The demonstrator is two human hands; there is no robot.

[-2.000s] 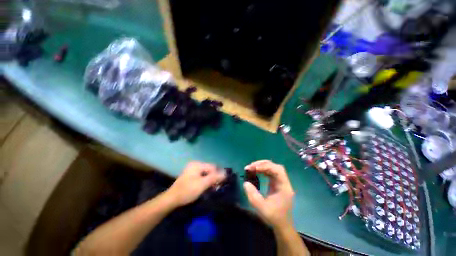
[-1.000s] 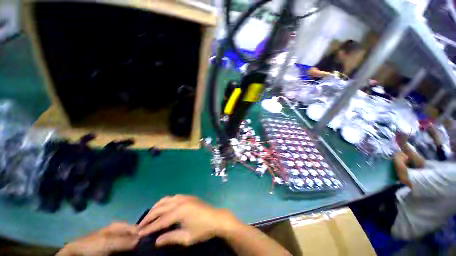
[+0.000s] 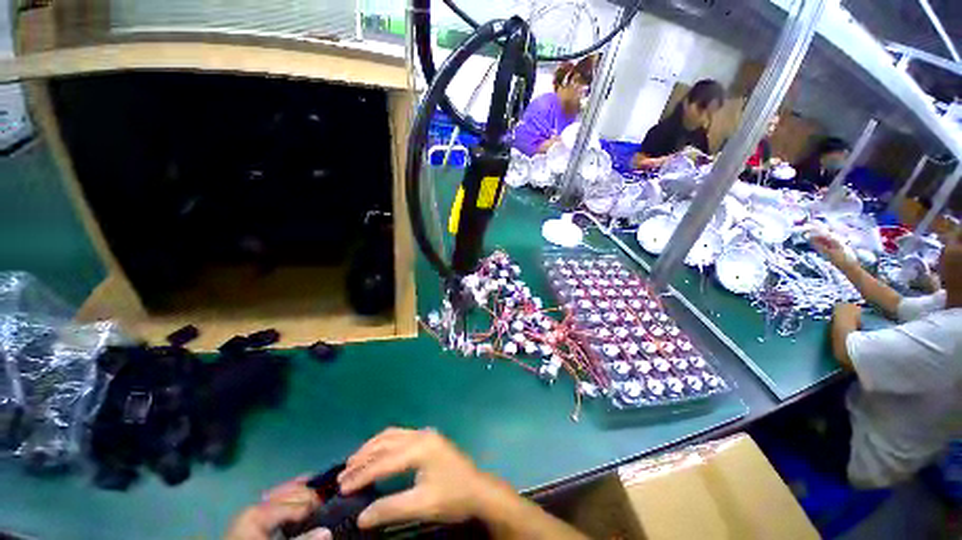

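A black housing (image 3: 343, 510) is held low over the bench's near edge, at the bottom of the view. My left hand (image 3: 276, 510) grips it from the left, partly cut off by the picture's edge. My right hand (image 3: 417, 480) lies on it from the right, fingers bent over its top. The fingers hide much of the housing. Small black caps (image 3: 174, 411) lie in a heap at the left, beside a crumpled clear plastic bag (image 3: 42, 369).
A large open carton (image 3: 406, 211) stands behind. The black screwdriver (image 3: 480, 200) hangs over tangled wired modules (image 3: 512, 322). A module tray (image 3: 633, 332) lies right of them. A closed carton (image 3: 717, 496) is below the bench edge. Several people sit beyond, among white lamp parts (image 3: 738, 269).
The view has swung right and up, bringing in the screwdriver, workers and closed carton. My hands, apart two seconds ago, are now together on the housing.
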